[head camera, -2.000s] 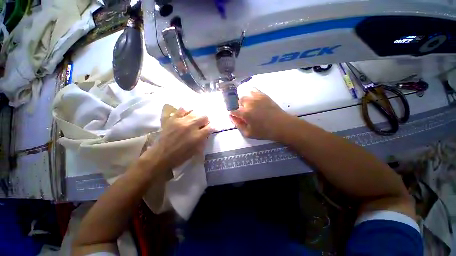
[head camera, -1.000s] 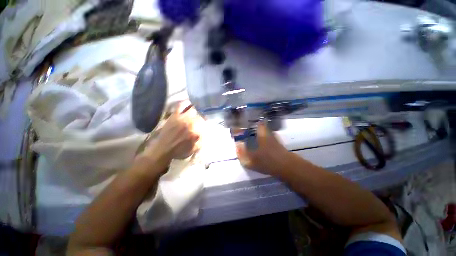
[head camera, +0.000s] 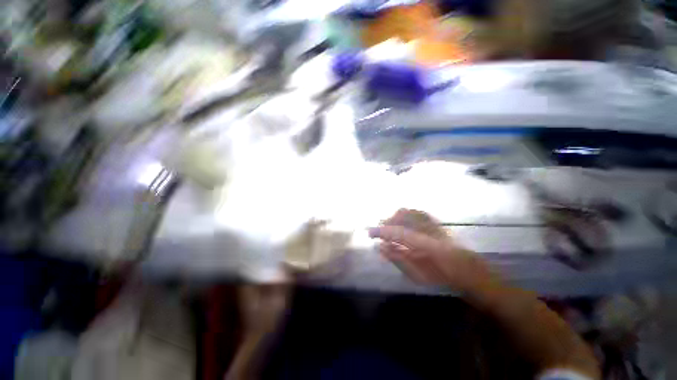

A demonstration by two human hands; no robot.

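The view is strongly blurred. My right hand (head camera: 419, 249) is over the table's front part, below the machine head, with fingers bent together; a small dark thing shows at its fingertips, too blurred to name. My left hand (head camera: 267, 297) is low at the table's front edge, smeared; its fingers cannot be made out. Cream cloth (head camera: 315, 246) lies just above it; whether the hand grips it I cannot tell. The white sewing machine (head camera: 482, 141) stands behind my right hand. The needle area is lost in glare.
Blurred shears (head camera: 579, 236) lie on the white table (head camera: 497, 236) at the right. A purple cover (head camera: 397, 82) is on the machine head. A grey oval handle (head camera: 310, 135) hangs left of it. Blurred cloth heaps are at the far left, with an orange thing behind.
The camera view has shifted and blurred. My left hand has moved down from beside the needle to the front edge. My right hand has come away from the needle area, toward me.
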